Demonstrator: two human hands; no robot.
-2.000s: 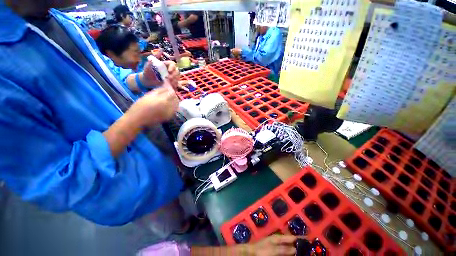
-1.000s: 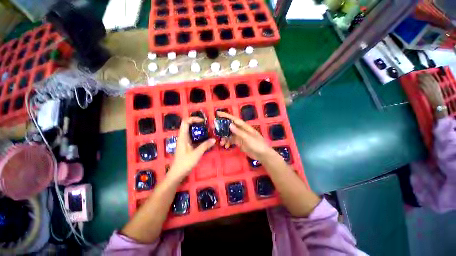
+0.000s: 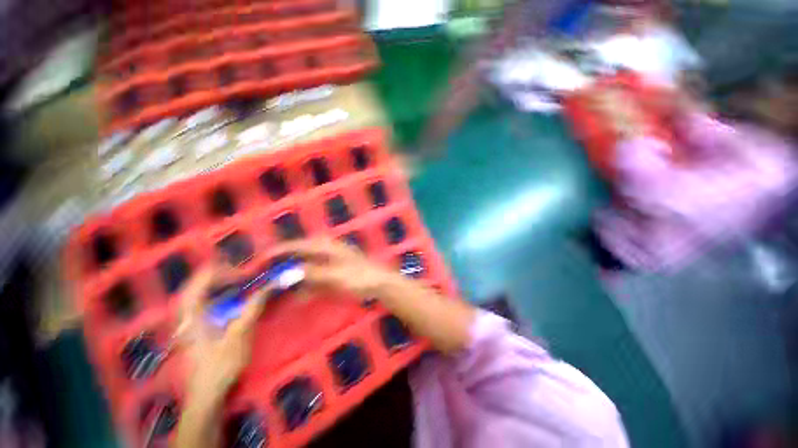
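Note:
The view is strongly blurred. My left hand [image 3: 214, 346] is over the red tray [image 3: 293, 337] and holds a watch body [image 3: 227, 306] with a blue glow. My right hand [image 3: 337, 267] is beside it and holds another watch body [image 3: 287, 275] with a pale, bright spot. The two watch bodies are close together; whether they touch cannot be told. The tray's pockets around the hands hold dark squares, and a few near the middle front show bare red. The fingertips are too blurred to make out.
Blurred white charging pucks [image 3: 254, 133] lie in rows on the tan board beyond the tray. A second red tray [image 3: 236, 57] is behind them. At right, a person's pink sleeve [image 3: 678, 188] is beside another red tray [image 3: 588, 118]. The green bench top [image 3: 499, 184] lies between.
The view has swung to the right and tilted, so the main tray sits further left. Both hands still hold a watch body each; the left one's glow looks brighter blue.

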